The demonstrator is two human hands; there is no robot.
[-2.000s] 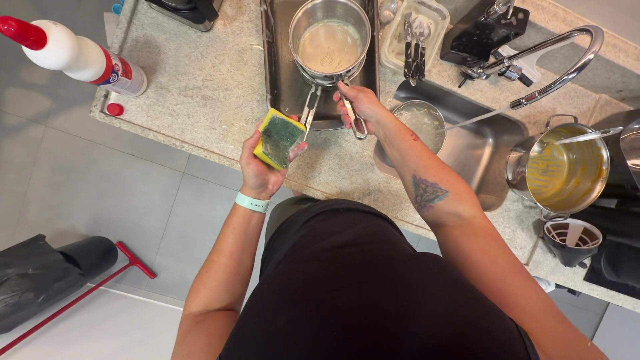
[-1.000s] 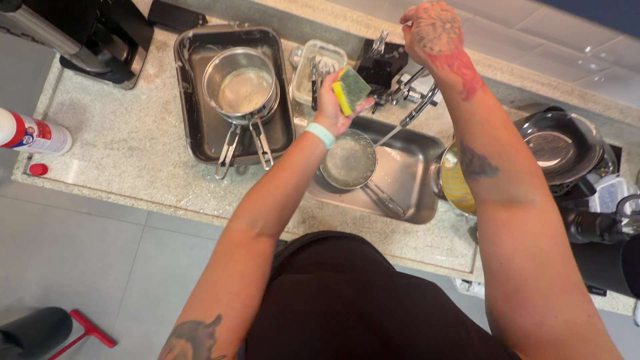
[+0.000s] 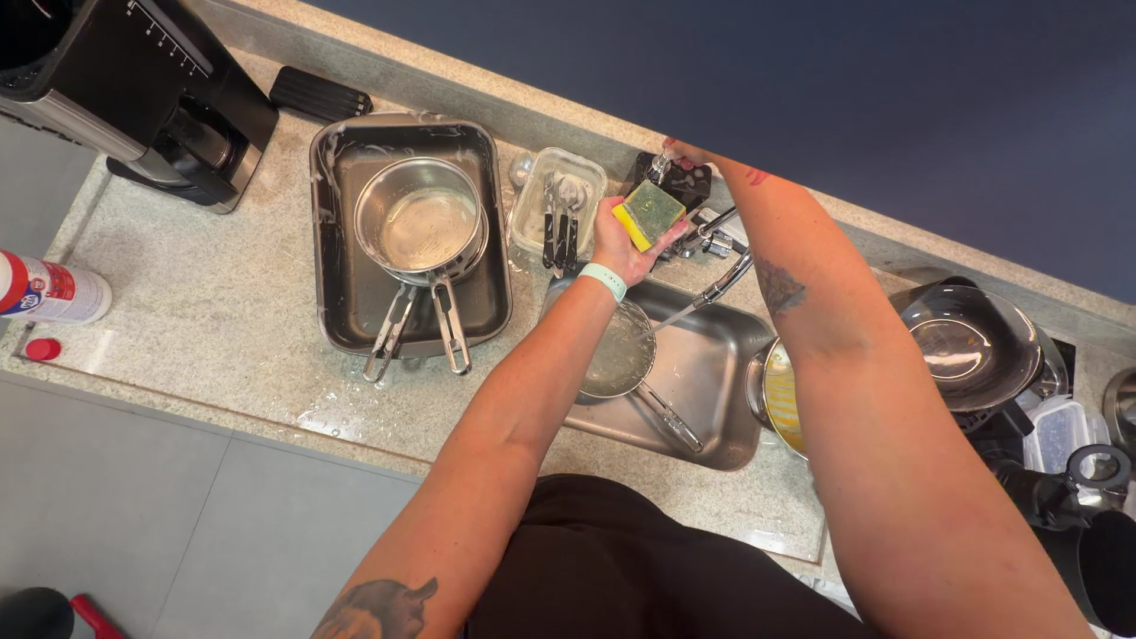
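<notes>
My left hand holds a yellow and green sponge, green side up, beside the faucet behind the sink. My right hand, mostly hidden, reaches to the metal pump of a black sink caddy; its grip is unclear. From the faucet, water runs into a saucepan standing in the steel sink. My left forearm covers part of that pan. Stacked saucepans sit in a soapy dark roasting pan on the left.
A plastic container with black-handled cutlery lies between roasting pan and sink. Right of the sink are a pot with yellow residue and a dark glossy pan. A coffee maker, white bottle and red cap are at left.
My right hand has let go of a stacked saucepan's handle and moved to the pump behind the sink. My left hand has carried the sponge from the counter's front edge to the faucet. The view has shifted.
</notes>
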